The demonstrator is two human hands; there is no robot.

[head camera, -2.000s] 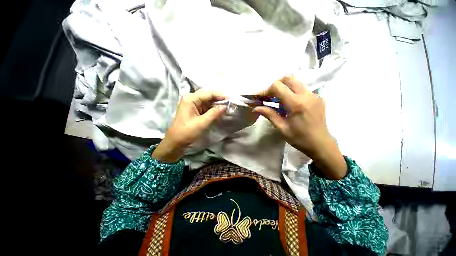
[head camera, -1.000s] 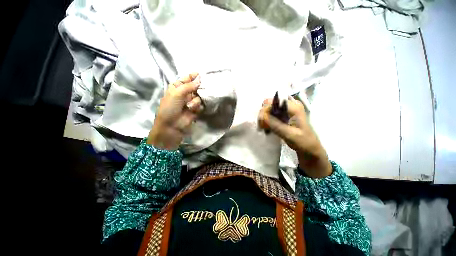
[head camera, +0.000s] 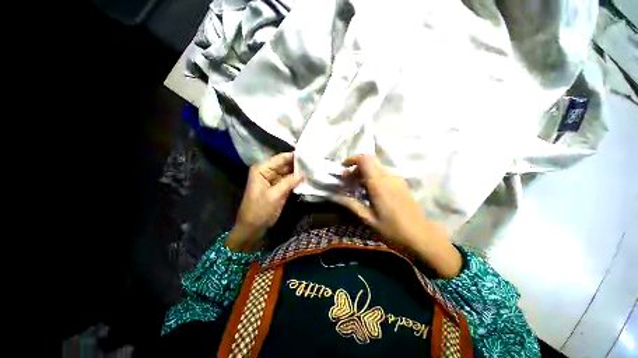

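The off-white garment (head camera: 434,91) lies crumpled over the table, glaring white in the middle. Its dark label (head camera: 573,114) shows at the right. My left hand (head camera: 267,197) pinches the garment's near edge between thumb and fingers. My right hand (head camera: 392,203) is just to the right at the same edge, fingers and thumb around the cloth, slightly blurred. A small dark bit shows between its fingers; the snips are mostly hidden in this hand.
The white worktable (head camera: 573,231) with thin lines shows at the right, its pale board corner (head camera: 183,78) at the left. More pale cloth (head camera: 619,52) lies at the far right. Pale scraps (head camera: 98,342) lie on the dark floor. A blue thing (head camera: 210,136) shows below the left table edge.
The view has turned, so garment and label appear further right. My hands have come together at the near edge, lower down; a second ago they were apart with the snips showing in my right hand.
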